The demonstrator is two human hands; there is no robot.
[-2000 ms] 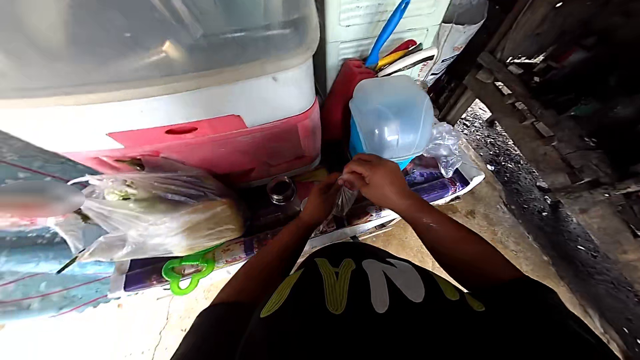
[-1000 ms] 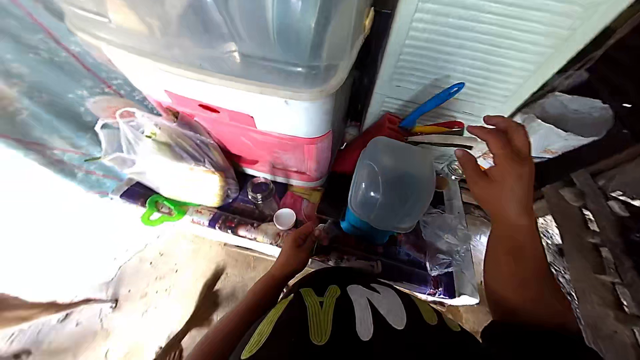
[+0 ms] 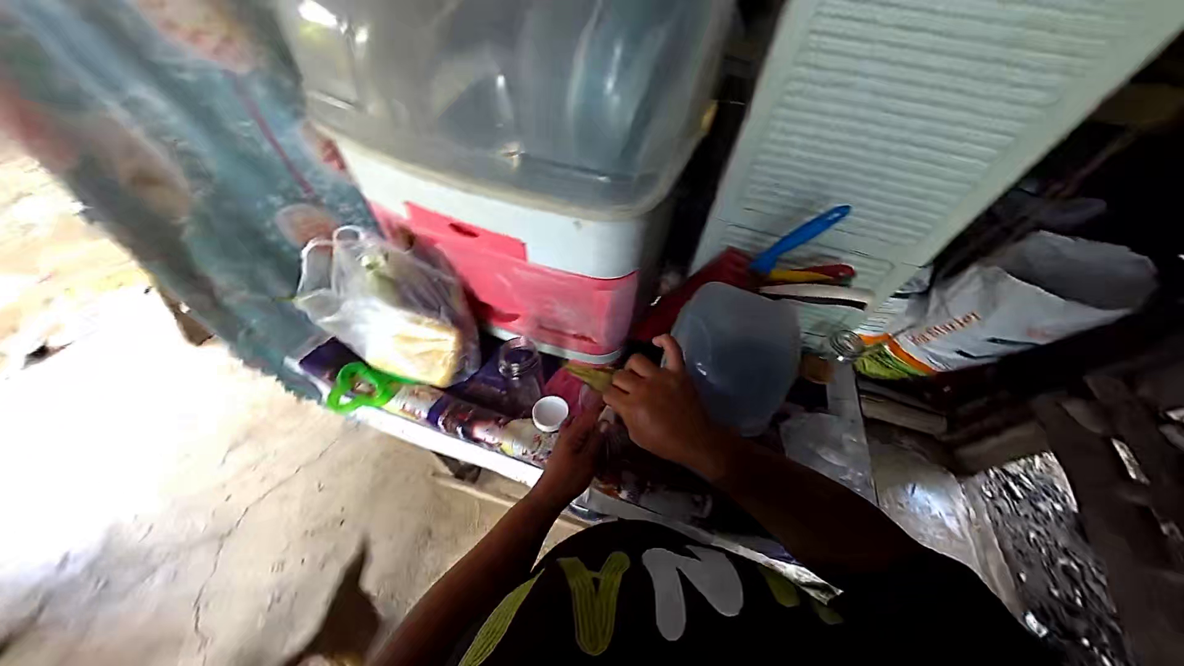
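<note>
My left hand (image 3: 575, 451) is low at the middle, its fingers around something small that is mostly hidden. My right hand (image 3: 661, 407) meets it from the right, fingers bent near a pinkish plastic packet (image 3: 566, 384); whether it grips anything is unclear. A white cap (image 3: 550, 413) lies just left of my left hand. Behind the cap stands an open clear jar (image 3: 520, 365) with a threaded neck. Right of my right hand is a translucent plastic container (image 3: 740, 356), upside down or lidded, I cannot tell which.
A clear plastic bag (image 3: 393, 314) with food and a green plastic handle (image 3: 356, 387) lie at the shelf's left. Behind stands a white and pink drawer unit (image 3: 527, 277) under a large clear bin (image 3: 518, 102). Blue, yellow and red handled utensils (image 3: 800, 240) lean against a louvred panel (image 3: 888, 120).
My right hand, spread apart near the utensils a second ago, has come back left beside my left hand. Two seconds ago both hands were together in front of the container. The view has shifted.
</note>
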